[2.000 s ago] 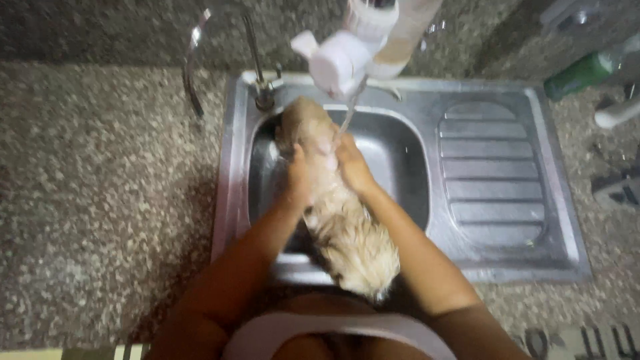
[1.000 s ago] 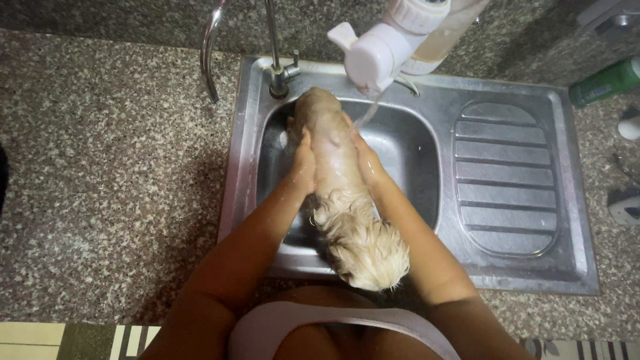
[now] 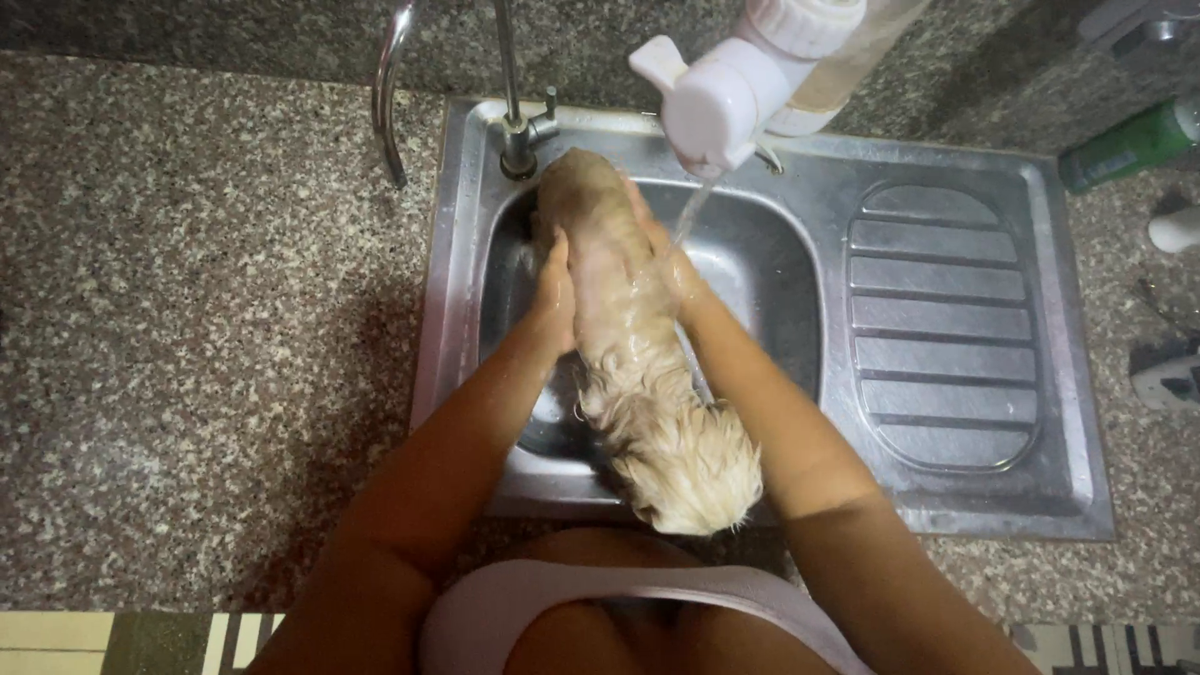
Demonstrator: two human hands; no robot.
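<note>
A small wet dog with cream fur (image 3: 619,281) stretches over the basin of a stainless steel sink (image 3: 759,347). Its fluffy head end hangs toward my body, above the sink's front rim. My left hand (image 3: 556,295) lies along the dog's left-hand flank as I see it. Against the opposite flank rests my right hand (image 3: 664,253), its fingers partly hidden by the dog. Water runs from a white plastic tap fitting (image 3: 717,112) onto my right hand and wrist. The dog's legs are out of sight.
A slim metal faucet (image 3: 517,150) rises at the sink's back left, and a curved chrome spout (image 3: 386,112) hangs beside it. Ribbed drainboard (image 3: 942,328) to the right. A green bottle (image 3: 1130,145) lies on the speckled stone counter (image 3: 206,328), near a white object (image 3: 1174,230).
Two seconds ago both my hands were nearer the dog's upper back; they now lie along its flanks. The stream now falls on my right hand. The view has shifted a little.
</note>
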